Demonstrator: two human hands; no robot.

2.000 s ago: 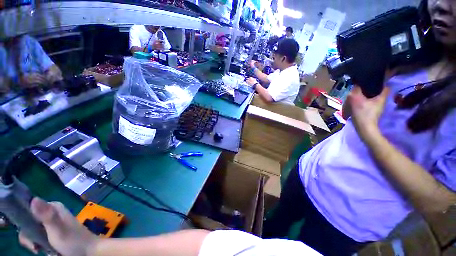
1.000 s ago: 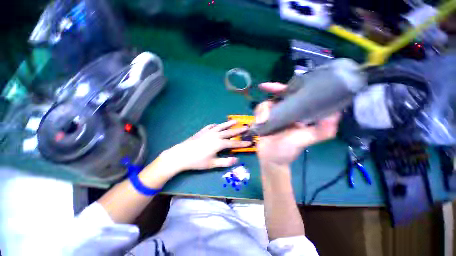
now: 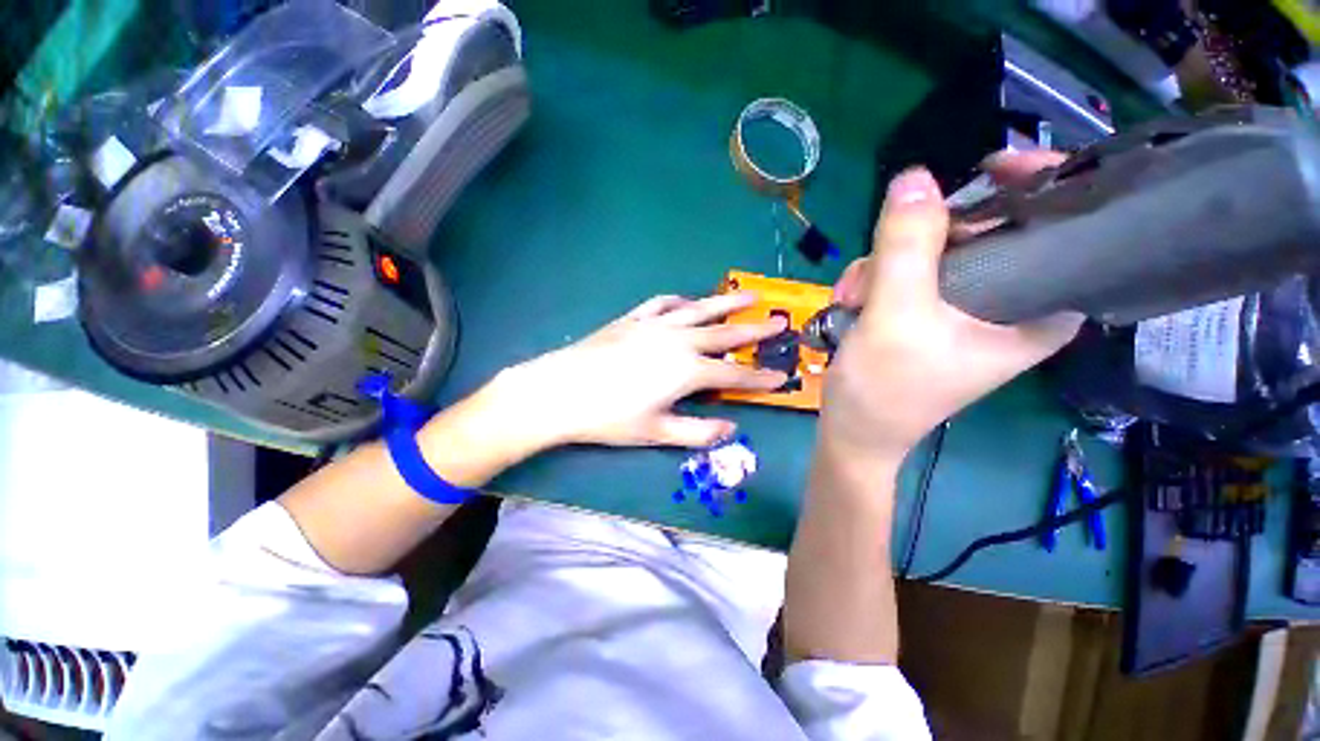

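Observation:
The orange fixture lies on the green mat in front of me, with a dark part in its cutout. My left hand lies with spread fingers over the fixture's left side, fingertips beside the dark part. A blue band is on my left wrist. My right hand is closed around the thick grey electric screwdriver. The screwdriver lies nearly level, its tip pointing left at the dark part. Whether the tip touches a screw cannot be told.
A grey vented machine with a red lit switch stands left. A tape roll lies behind the fixture. White and blue scraps lie near the bench edge. Blue-handled cutters, a black tray and a bagged bin are at right.
The view has swung from the right side of the bench down to the fixture. Since one second ago, my left hand stays on the fixture and the screwdriver tip stays at it; the picture is sharper.

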